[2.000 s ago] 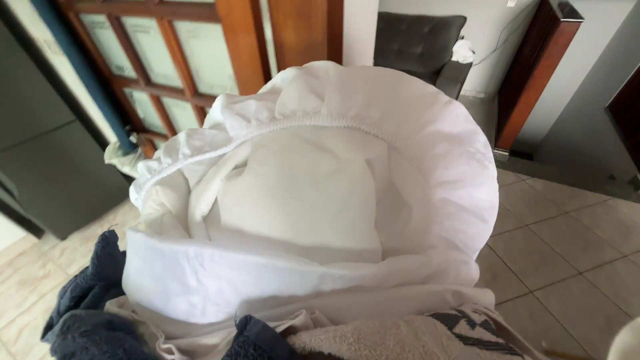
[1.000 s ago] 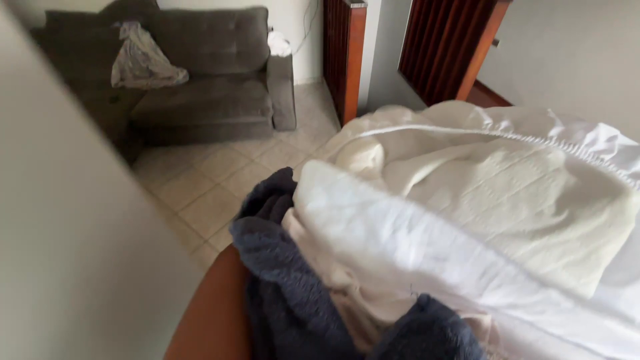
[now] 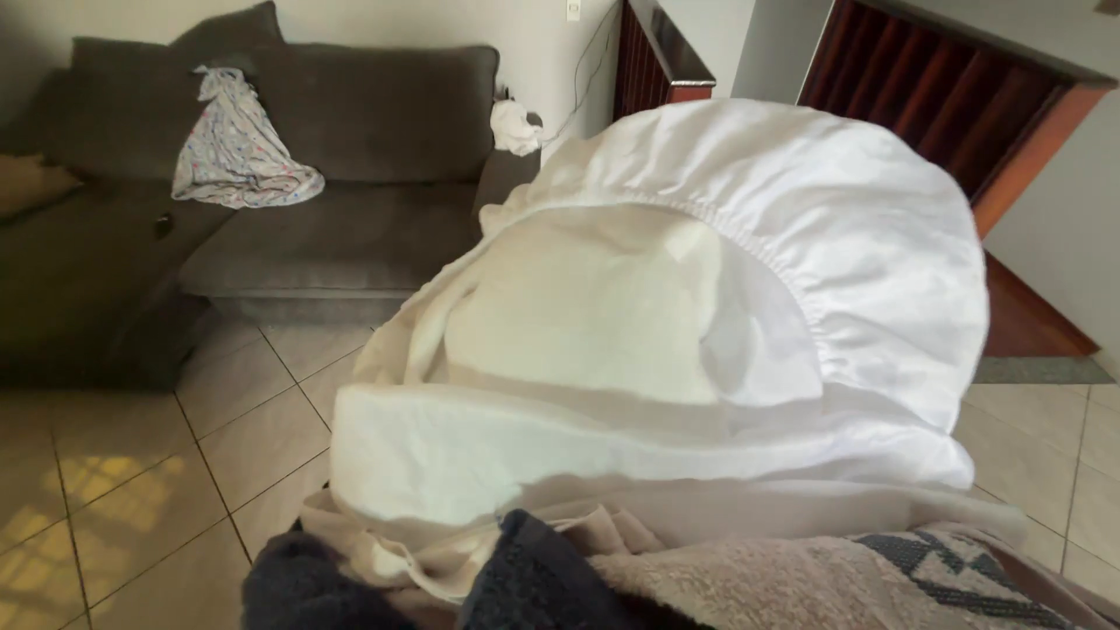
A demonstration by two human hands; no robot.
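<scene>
A bundle of cloths fills the lower middle of the head view. On top lies a white fitted sheet (image 3: 884,254) with a gathered elastic edge, curved around a folded cream cloth (image 3: 577,306). Beneath it are a pale pinkish cloth (image 3: 787,512), a beige towel (image 3: 752,577) with a dark woven pattern, and dark blue terry cloth (image 3: 534,577) at the bottom edge. Neither of my hands shows; whatever supports the bundle is hidden below or outside the frame.
A dark grey sofa (image 3: 376,114) stands at the left, with a patterned cloth (image 3: 236,149) on its seat and a white item (image 3: 516,127) on its armrest. Dark red wooden railings (image 3: 927,87) rise at the right. The tiled floor (image 3: 149,516) runs below.
The view has swung from the wood-and-glass door toward the sofa. A forearm visible at the lower left one second ago is out of frame. The bundle has stayed in front of me.
</scene>
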